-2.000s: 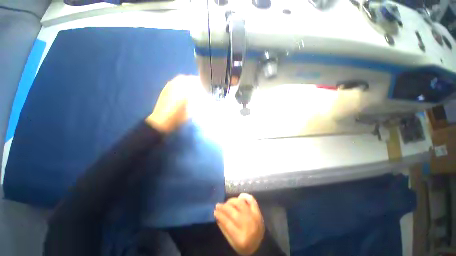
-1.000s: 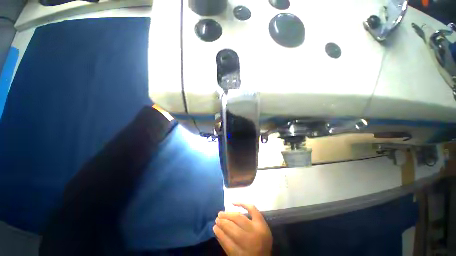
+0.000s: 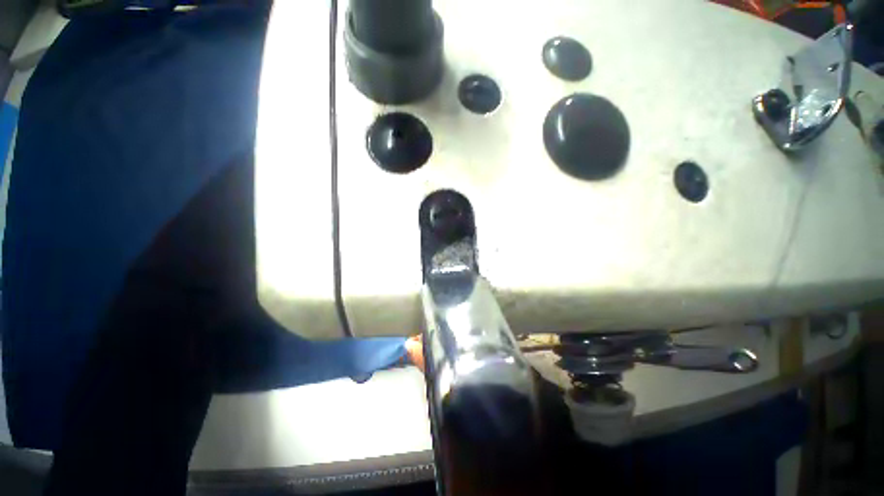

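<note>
The navy fabric panel (image 3: pixel 92 194) lies left of the white sewing machine head (image 3: pixel 523 232). A strip of it runs under the head's left end and narrows to a fold at the guard. Fingertips, apparently of my right hand (image 3: pixel 417 351), show at this fold and seem to pinch it. The shiny take-up lever guard (image 3: pixel 480 358) hides the rest of that hand. My left sleeve crosses the panel; my left hand is hidden behind the head. The needle area is hidden too.
The thread tension assembly (image 3: pixel 606 358) is right of the guard. A dark upright cylinder (image 3: pixel 393 48) and a shiny thread guide (image 3: pixel 805 97) stand on the head. The white table's front edge (image 3: pixel 320 473) runs below. More navy cloth (image 3: pixel 717 450) lies at lower right.
The view has moved close over the machine head. The panel's near part has shifted up, baring white table. The right hand has moved up from the table's front edge to behind the guard.
</note>
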